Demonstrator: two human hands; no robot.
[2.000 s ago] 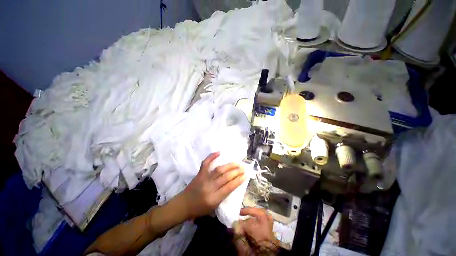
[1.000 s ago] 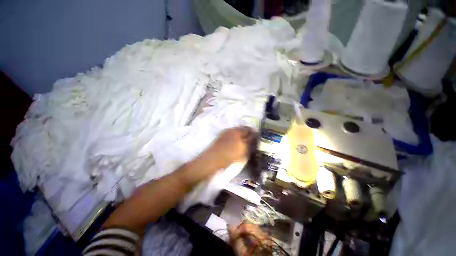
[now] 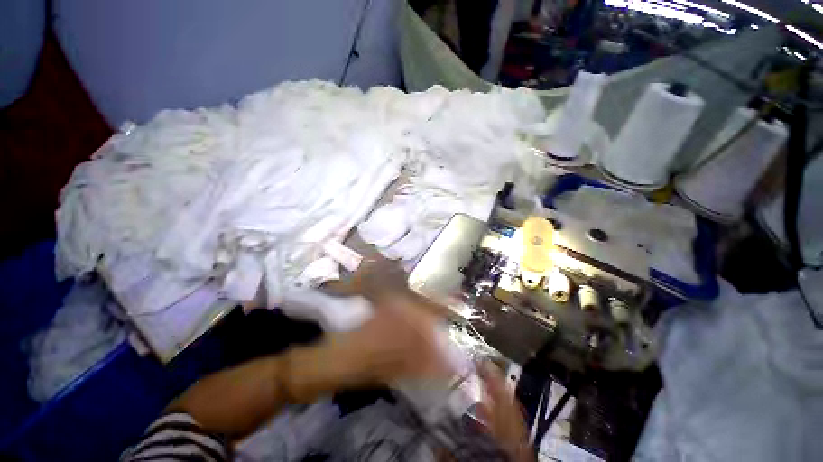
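The sewing machine stands right of centre, with a lit yellowish guard on its front. Its flat shiny cloth plate is bare on top. My left hand is blurred, in front of the cloth plate, over a white fabric piece; blur hides whether its fingers grip it. My right hand is low, right of the left hand, blurred and partly cut off by the bottom edge; its fingers are not clear. The big pile of white cut pieces lies left of and behind the machine.
White thread cones stand behind the machine. A blue tray with white scraps is behind it. White cloth hangs at the right. A blue crate with white cloth is at the lower left. More white cloth lies by the lap.
The view has tilted up and now shows more background. My left hand has left the needle area and moved down toward my right hand. The cloth plate, earlier covered by fabric, is uncovered.
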